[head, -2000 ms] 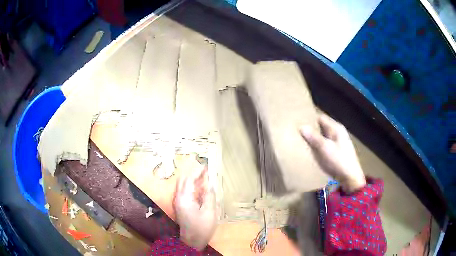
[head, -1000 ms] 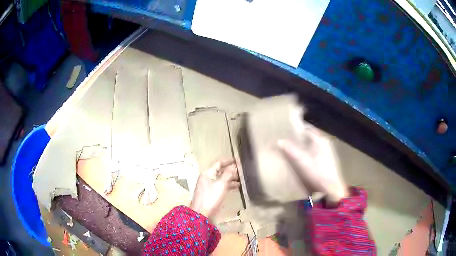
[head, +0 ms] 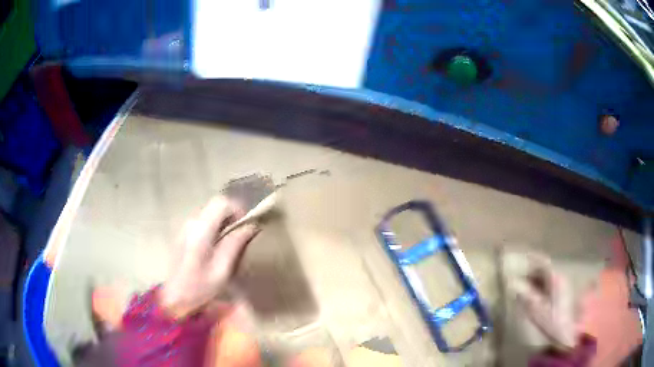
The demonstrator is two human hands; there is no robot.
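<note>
My left hand pinches the upper edge of a thin tan cut piece, lifted and tilted over the layered tan sheet material. A darker, long area shows beneath and right of it. The cutting die, a dark open frame with blue-taped crossbars, lies on the sheet between my hands. My right hand is blurred at the lower right, over a tan stack of cut pieces; whether its fingers still grip the stack is unclear.
The blue press beam crosses behind the sheet, with a green button, an orange-red button and white paper. Orange pad shows at the right. The blue waste bin is at the lower left edge.
My right hand has moved right with the tan stack, and the cutting die now shows. My left hand has moved left and raised a piece's edge. The view has shifted.
</note>
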